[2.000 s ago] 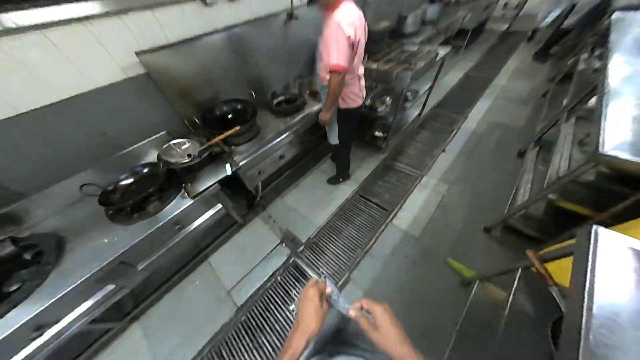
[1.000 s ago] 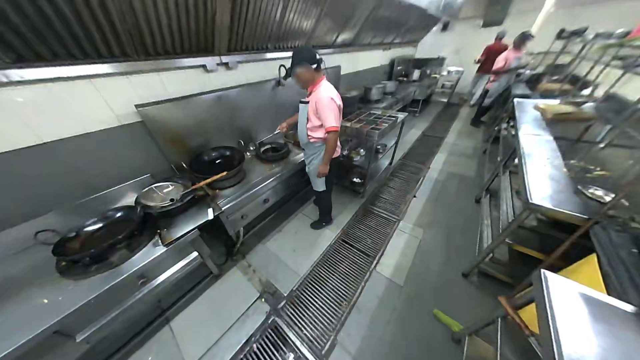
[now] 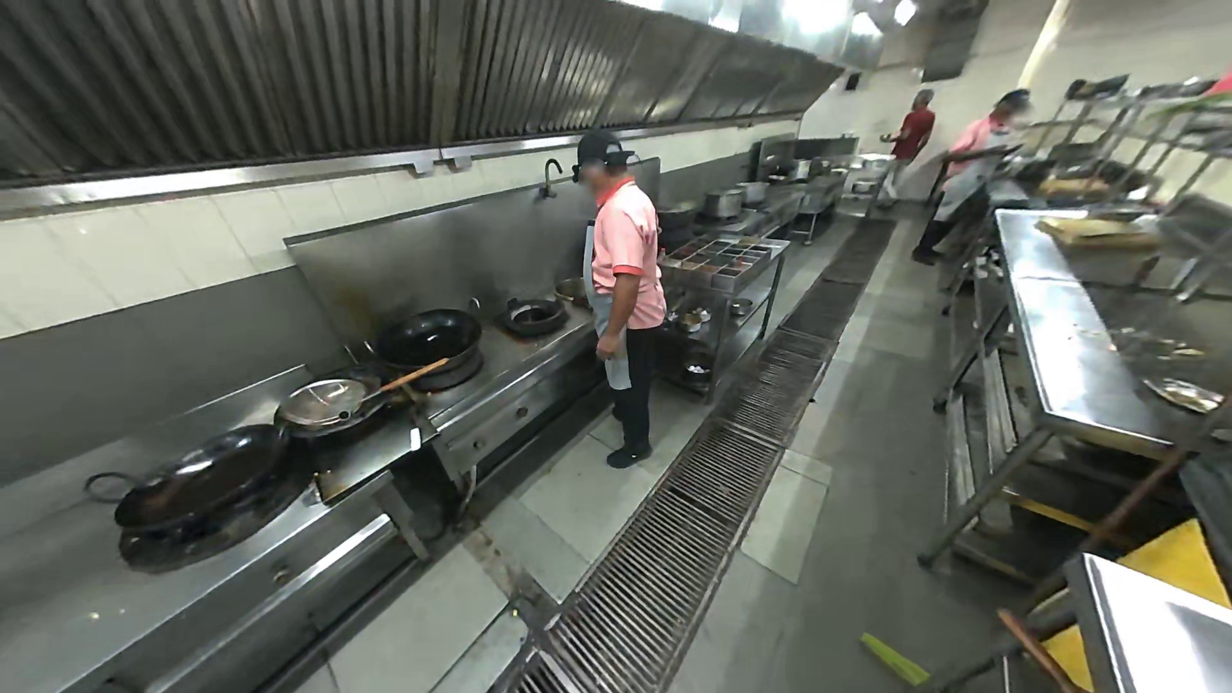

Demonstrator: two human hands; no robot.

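Observation:
Neither my left hand nor my right hand shows in the head view now. On the steel range to the left lies a large black wok [image 3: 207, 481] on a burner. Beside it a round metal strainer [image 3: 325, 402] rests on another pan, with a wooden-handled utensil [image 3: 414, 373] across it. A second black wok [image 3: 428, 337] sits behind, and a smaller pan [image 3: 534, 316] is farther along the range. A co-worker in a pink shirt [image 3: 630, 236], grey apron and black cap stands at the range, one arm hanging down.
A metal floor grate [image 3: 717, 496] runs down the aisle. Past the co-worker stands a steel stand with a compartment tray [image 3: 722, 260]. A steel table [image 3: 1088, 337] lines the right side; a green piece [image 3: 895, 659] lies on the floor. Two more people stand at the back.
The view has tilted up, and my two hands, seen low in the frame two seconds ago, are out of view. The co-worker's arm, reaching toward the range a second ago, now hangs down.

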